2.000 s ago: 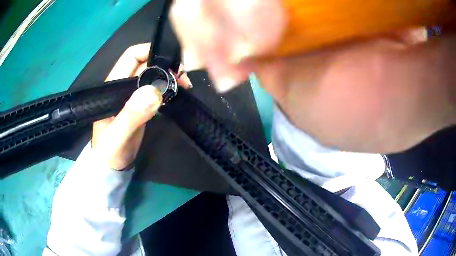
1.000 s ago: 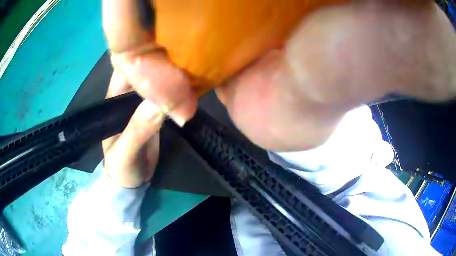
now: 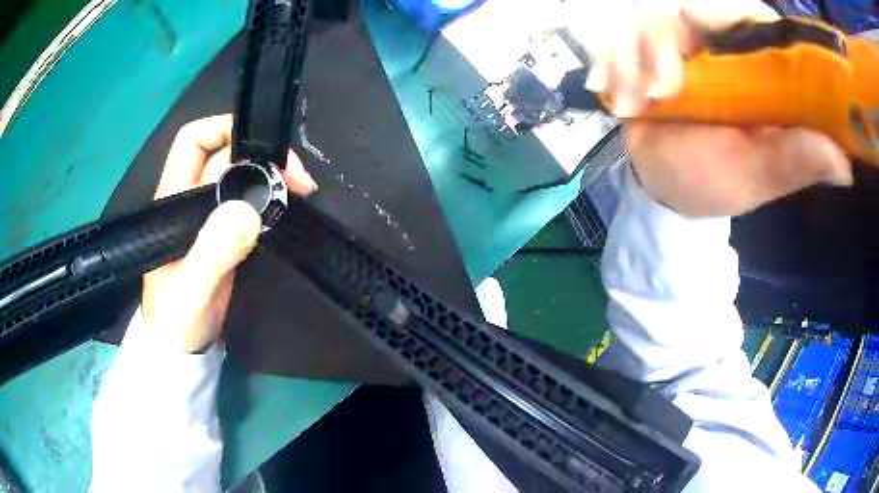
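Three black legs [image 3: 482, 361] meet in a Y around a short round collar [image 3: 253, 193] with a shiny metal rim. My left hand [image 3: 198, 260] grips the joint, its thumb on the collar rim and its fingers behind the legs. My right hand [image 3: 694, 154] holds an orange electric screwdriver [image 3: 752, 87] at the upper right, over a white-topped box [image 3: 501, 58]. The screwdriver's black nose points left at the box top; its tip is too unclear to tell. The legs lie over a dark flat board [image 3: 386, 231].
The teal-green bench [image 3: 96, 404] has a curved edge at the left. A bright blue tray [image 3: 429, 10] is partly cut off at the top. Blue crates [image 3: 810, 385] stand below at the lower right. Small dark marks show on the bench beside the box.
The screwdriver and my right hand have moved right, away from the collar to the white-topped box. The collar is uncovered, and my left hand with the legs has shifted slightly left.
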